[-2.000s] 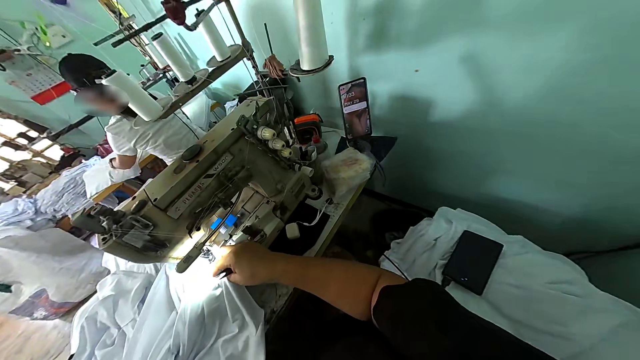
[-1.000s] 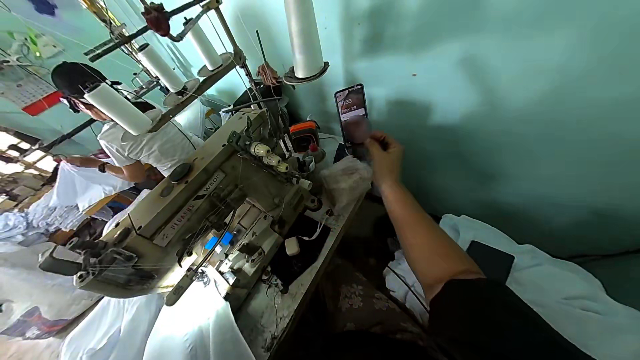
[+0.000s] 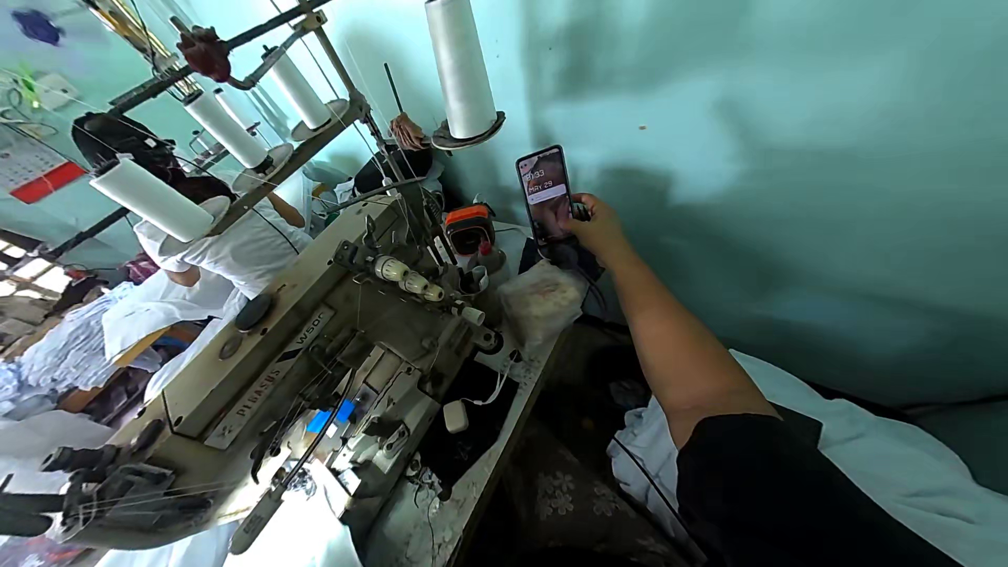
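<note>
My right hand (image 3: 594,228) reaches to a smartphone (image 3: 545,193) that stands upright near the wall with its screen lit. The thumb lies at the lower right of the screen and the other fingers are bent behind the phone's edge; whether they grip it is not clear. My left hand is out of view. A Pegasus industrial sewing machine (image 3: 291,346) fills the left and middle, its lamp shining on white fabric (image 3: 315,520) at the needle area. A clear plastic bag (image 3: 543,299) lies just below the phone.
Thread cones (image 3: 465,71) stand on a rack over the machine. An orange and black object (image 3: 470,227) and a small white block with a cable (image 3: 455,416) are on the table (image 3: 504,441). White cloth (image 3: 890,441) lies at right. Another person in a white shirt (image 3: 244,244) is behind the machine.
My right hand has moved from the fabric by the needle area up to the phone. The person behind the machine has shifted posture. The view has turned somewhat.
</note>
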